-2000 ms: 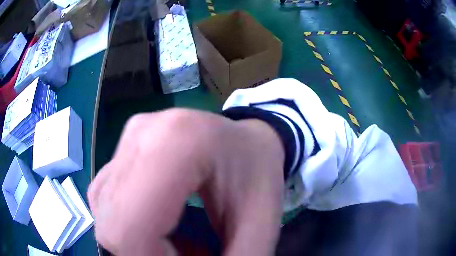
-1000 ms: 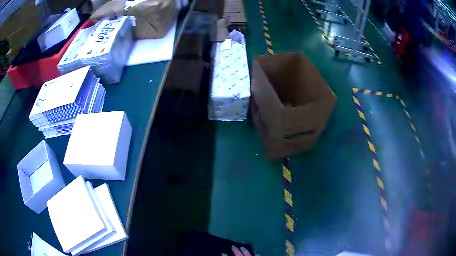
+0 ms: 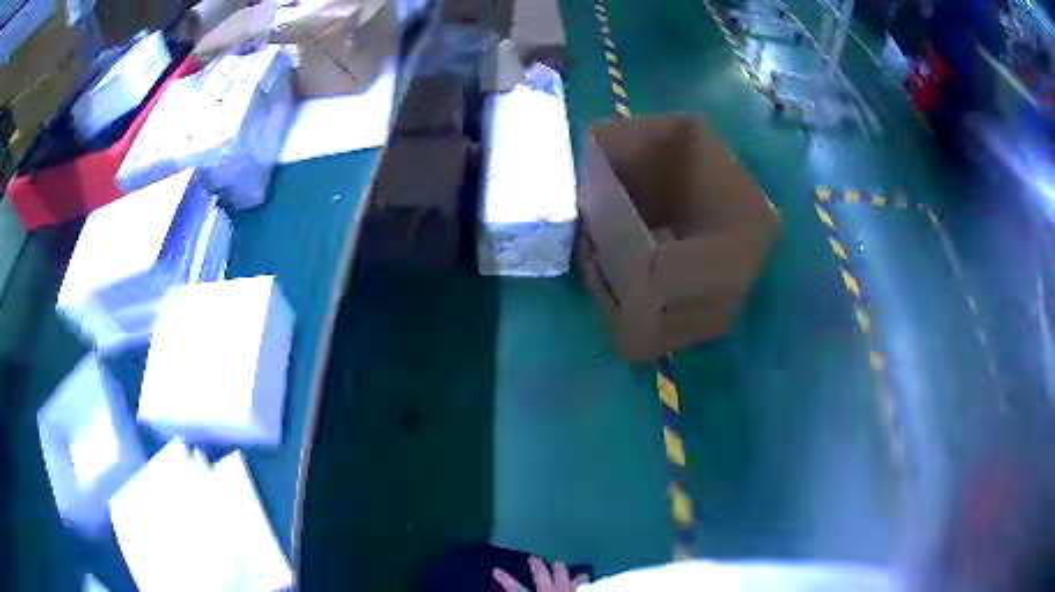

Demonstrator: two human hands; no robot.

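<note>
My right hand [image 3: 539, 576] is small and cut off by the bottom edge, with only some fingertips showing against dark cloth; whether it holds anything is hidden. A white sleeve lies to its right. My left hand is out of view. On the green bench at the left are a closed white box [image 3: 214, 361], a hollow white box half [image 3: 87, 445] and a loose pile of folded white card inserts [image 3: 197, 520]. A tall stack of booklets or flat-folded cartons [image 3: 133, 249] stands behind the white box. The picture is blurred.
A film-covered white bundle [image 3: 214, 116] and a red crate [image 3: 98, 174] are at the back of the bench [image 3: 312, 243]. An open brown carton [image 3: 706, 278] and a long white wrapped package [image 3: 526, 174] are on the floor beyond the bench edge. A wheeled rack is far right.
My right hand, large in front of the camera two seconds ago, is now low at the bottom edge. The view has swung, so bench and carton sit further right. More white sleeve shows than one second ago.
</note>
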